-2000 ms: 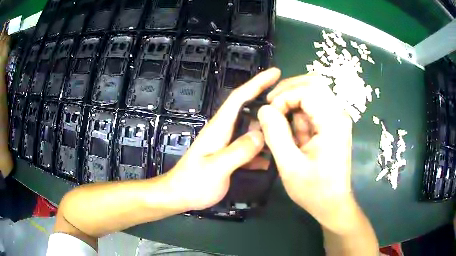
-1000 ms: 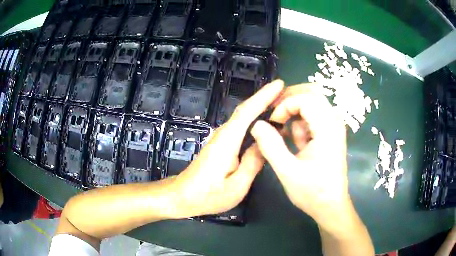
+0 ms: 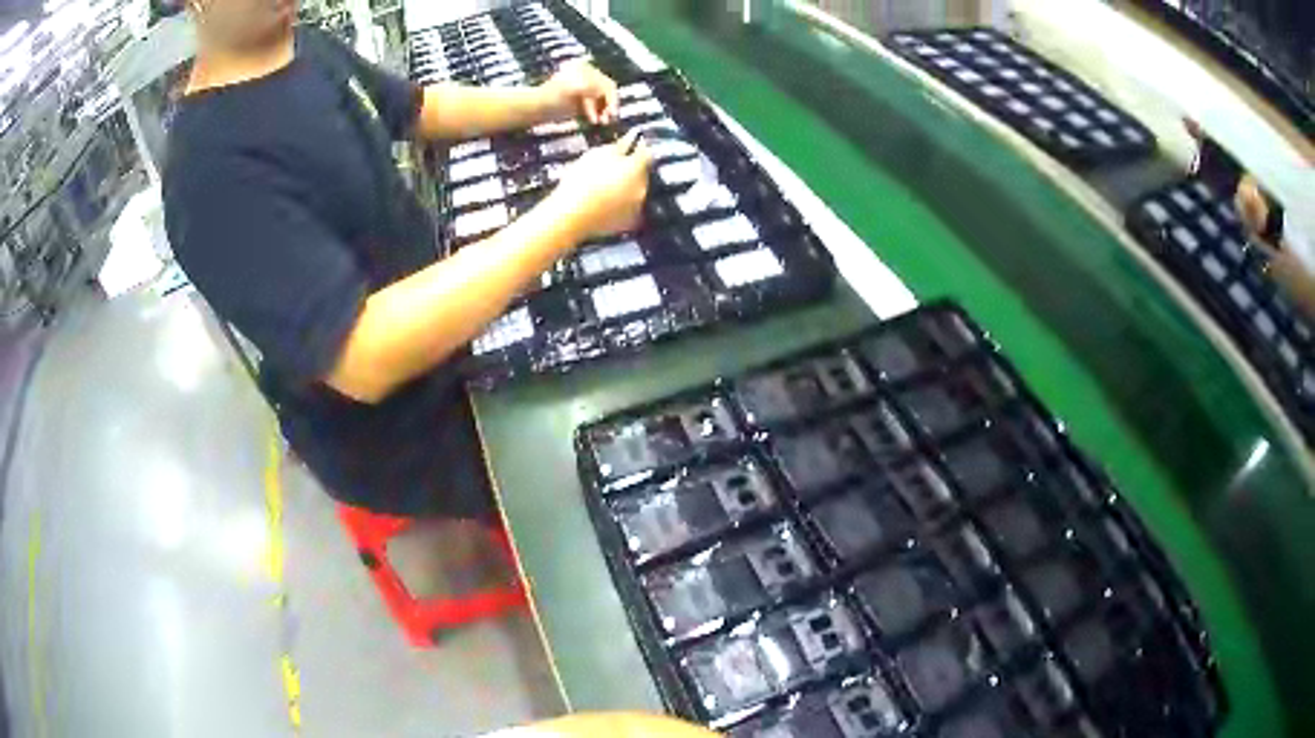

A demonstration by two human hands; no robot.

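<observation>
The black glossy tray [image 3: 603,498] lies at the lower right of the view, in front of me, and runs out of the bottom edge. Its pockets hold black phone-type housings [image 3: 692,584] with cut-out openings. A strip of bare skin shows at the bottom edge, seemingly my left forearm. Neither of my hands shows; both are outside the picture.
A seated person [image 3: 289,216] in a dark top works with both hands over another black tray [image 3: 577,339] with whitish rectangles. A green conveyor belt [image 3: 1010,332] with a white rail [image 3: 865,274] runs alongside. A red stool [image 3: 433,606] stands left; more trays [image 3: 1024,94] lie across the belt.
The view has swung left and up. My hands, the held housing and the whitish loose pieces have left the picture. The neighbouring person and tray have come into view.
</observation>
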